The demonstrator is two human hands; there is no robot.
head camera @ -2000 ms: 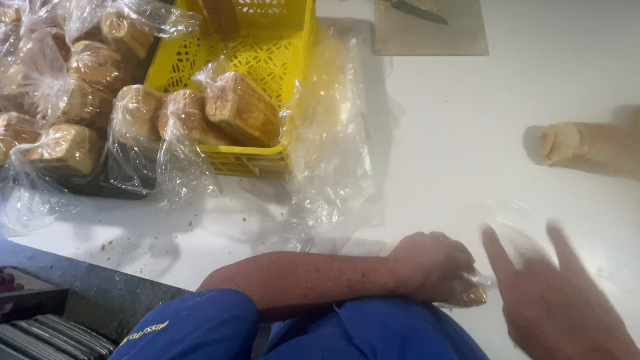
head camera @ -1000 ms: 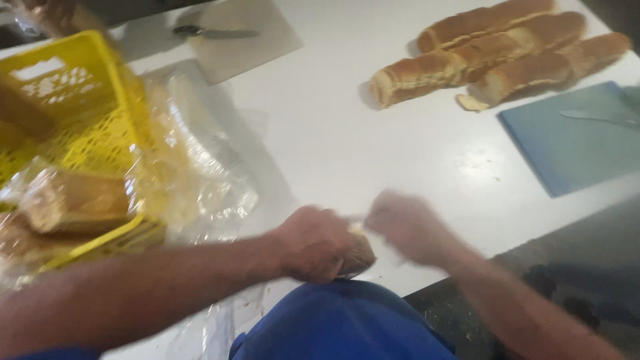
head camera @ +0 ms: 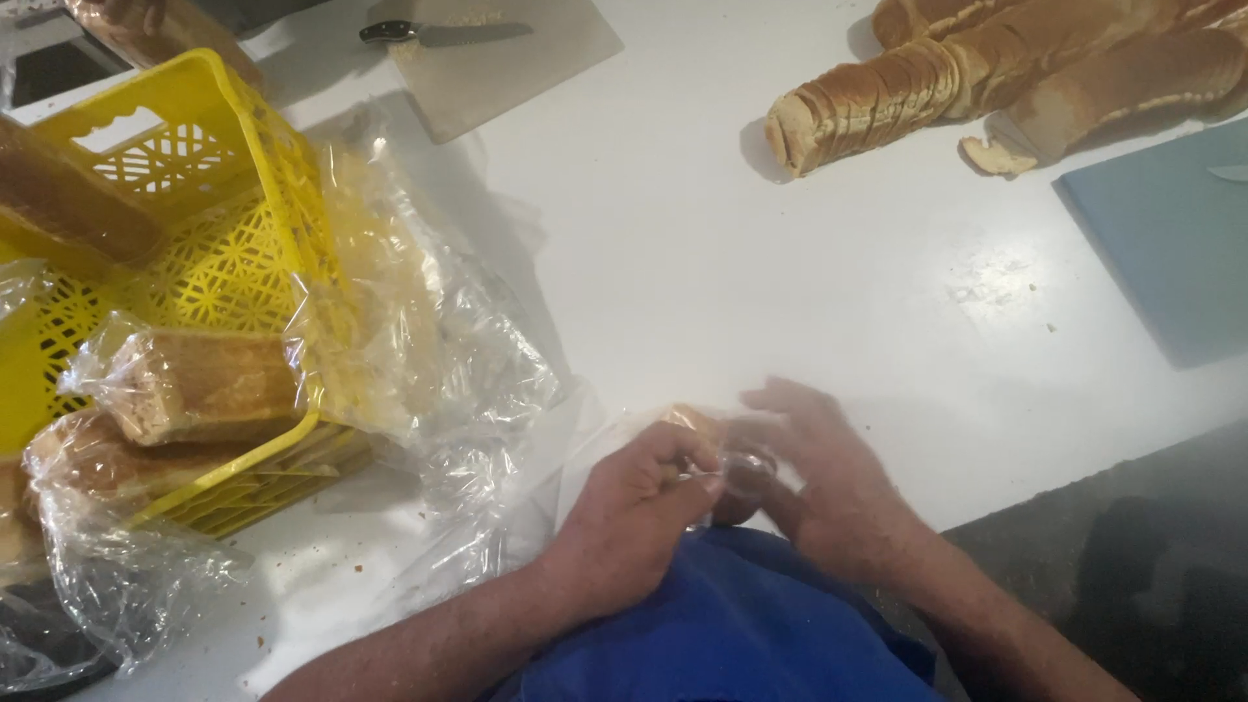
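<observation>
At the near edge of the white table, my left hand (head camera: pixel 634 517) is closed on the gathered part of a clear plastic bag. A bagged piece of bread (head camera: pixel 682 421) shows just behind and between my hands, partly hidden by them. My right hand (head camera: pixel 829 478) is blurred, its fingers spread beside the bag; whether it grips anything I cannot tell. Left of my hands lies a heap of clear plastic bags (head camera: pixel 468 361) against a yellow plastic crate (head camera: pixel 292 210), where bagged loaves (head camera: pixel 219 385) rest.
Sliced long loaves (head camera: pixel 868 102) lie at the back right, by a blue-green cutting board (head camera: pixel 1170 244). A black-handled knife (head camera: pixel 468 35) rests on a pale cutting board (head camera: pixel 517 73) at the back. A person's hand touches a loaf at the top left.
The view has shifted between frames. A second ago my hands were close together at the bread; now my right hand's fingers are spread beside it.
</observation>
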